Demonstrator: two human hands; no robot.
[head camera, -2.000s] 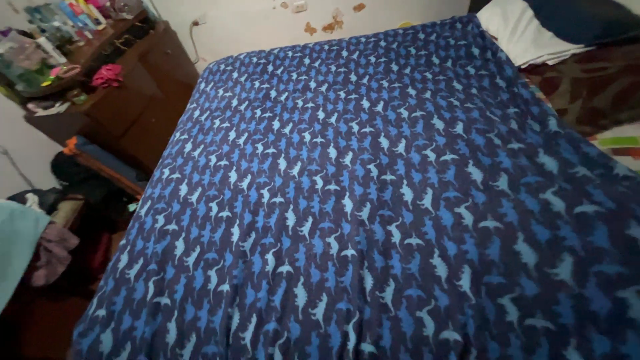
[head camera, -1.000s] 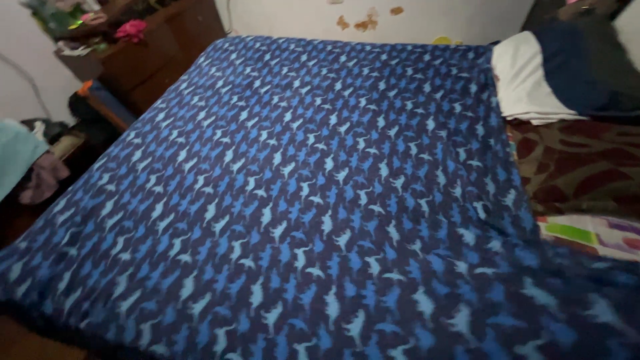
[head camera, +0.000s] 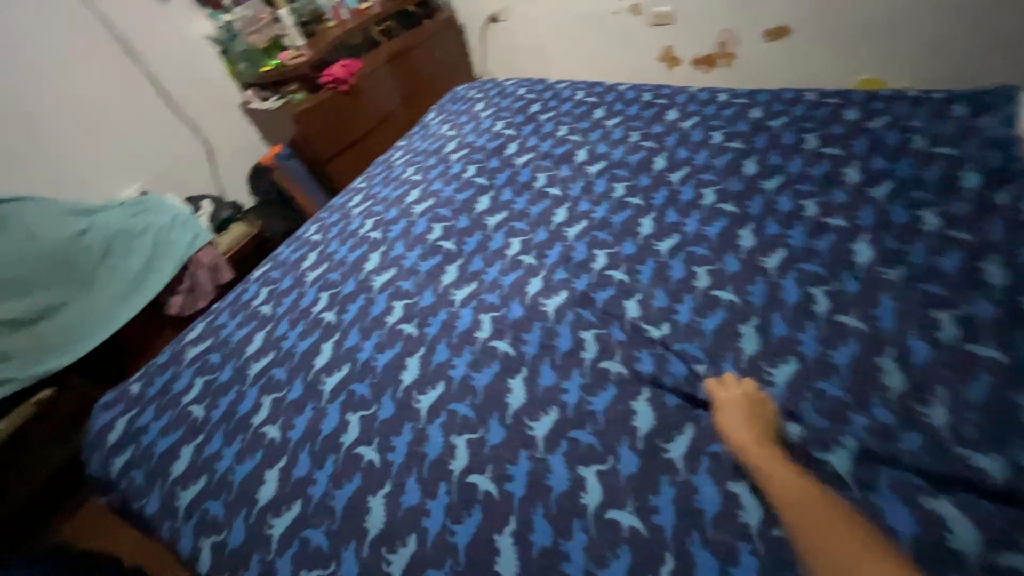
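Note:
A dark blue sheet printed with light and mid-blue dinosaurs (head camera: 496, 320) covers the bed. My right hand (head camera: 742, 412) reaches in from the lower right, its fingers curled on the sheet and gripping a bit of the fabric. Creases run in the cloth from the fingers toward the upper left, and another dark fold lies to the right of the forearm. My left hand is out of the picture.
A brown wooden dresser (head camera: 384, 104) with bottles and a pink cloth (head camera: 341, 74) stands beyond the bed's far left corner. At the left, a light teal cloth (head camera: 88, 272) hangs over something. Behind the bed is a wall (head camera: 576, 40) with peeled patches.
My right hand and forearm have come into view on the sheet, where creases now show. The view has swung left, so the pillow and brown patterned cover at the right are out of sight.

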